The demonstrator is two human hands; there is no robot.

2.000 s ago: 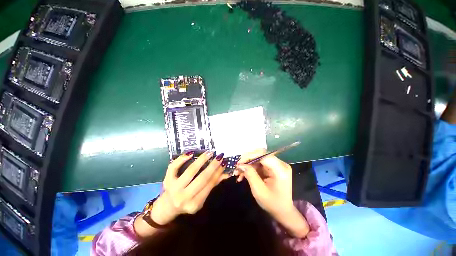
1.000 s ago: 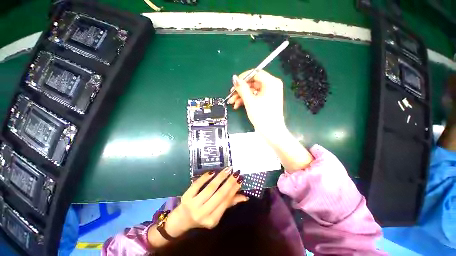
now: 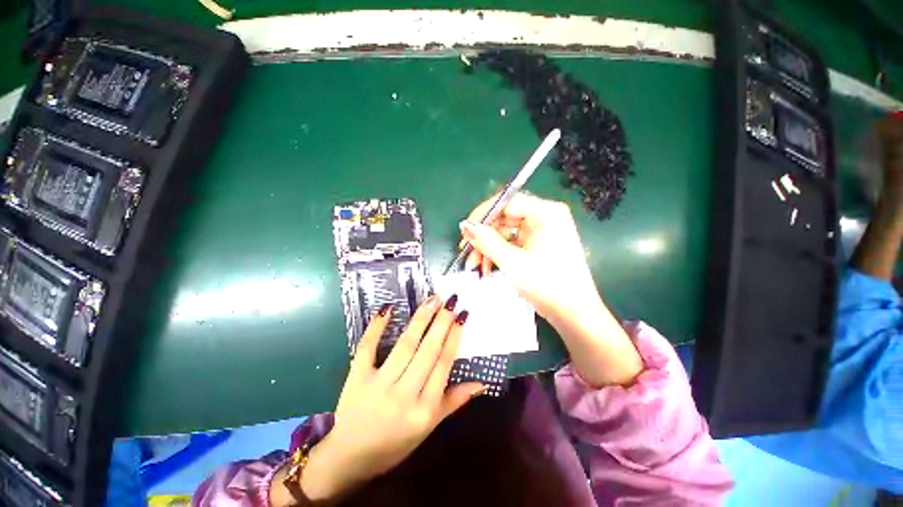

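Note:
An open phone unit [image 3: 381, 248] lies on the green bench top, its circuit board at the far end and its battery nearer me. My left hand [image 3: 406, 361] lies with spread fingers over the phone's near end and the edge of the white paper. My right hand [image 3: 530, 248] holds the tweezers [image 3: 525, 175], their tip pointing down between the phone and the white paper [image 3: 503, 322]. Whether the tip holds a part is too small to tell. A sheet of pale dots [image 3: 481, 372] lies at the near edge of the paper, partly under my left hand.
A heap of small black parts [image 3: 584, 139] lies beyond the phone to the right. A black tray [image 3: 178, 168] with several phones stands at left. Another black tray [image 3: 767, 297] at right holds phones and small white strips [image 3: 787, 185]. A person's blue sleeve [image 3: 861, 366] is at far right.
My right hand and tweezers have moved from the phone's board end down toward the white paper. My left hand's fingers have shifted over the paper's edge. The camera view has also shifted.

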